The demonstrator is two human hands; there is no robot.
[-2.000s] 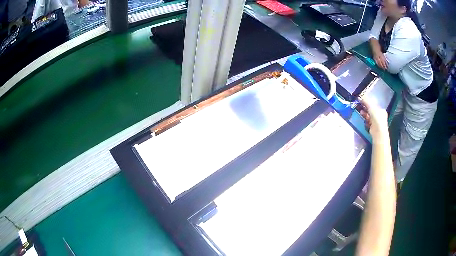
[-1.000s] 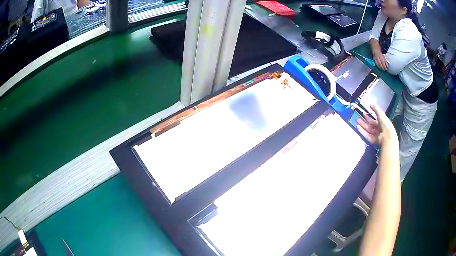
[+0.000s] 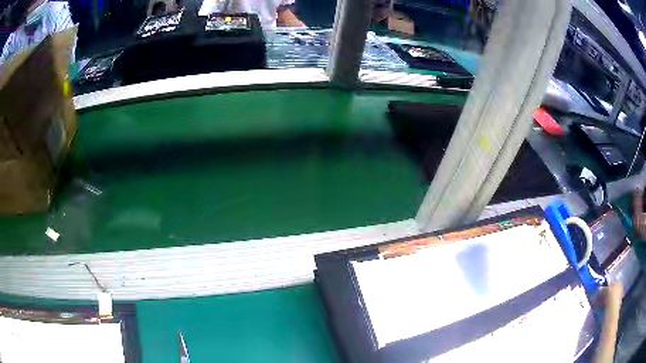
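Two shiny white display modules lie in a black tray (image 3: 333, 283) at the lower right; the upper module (image 3: 425, 298) has a coppery strip along its far edge, and the lower one (image 3: 524, 333) is cut off by the frame. A blue holder (image 3: 567, 241) with a white tape ring (image 3: 582, 241) stands at the tray's far right end. My right hand (image 3: 608, 294) is small and blurred beside the holder's near end. Whether its fingers hold anything cannot be told. My left hand is out of the picture.
Another module in a black tray (image 3: 129, 333) is at the lower left, with a thin pointed blade (image 3: 183, 347) beside it. A ribbed whitish rail (image 3: 212, 262) and a pale post (image 3: 489, 120) stand behind. A cardboard box (image 3: 32, 135) is at the left. People are partly visible at the edges.
The view has swung left, so the tray and holder now sit further right and the cardboard box shows. My right hand is back close to the blue holder.
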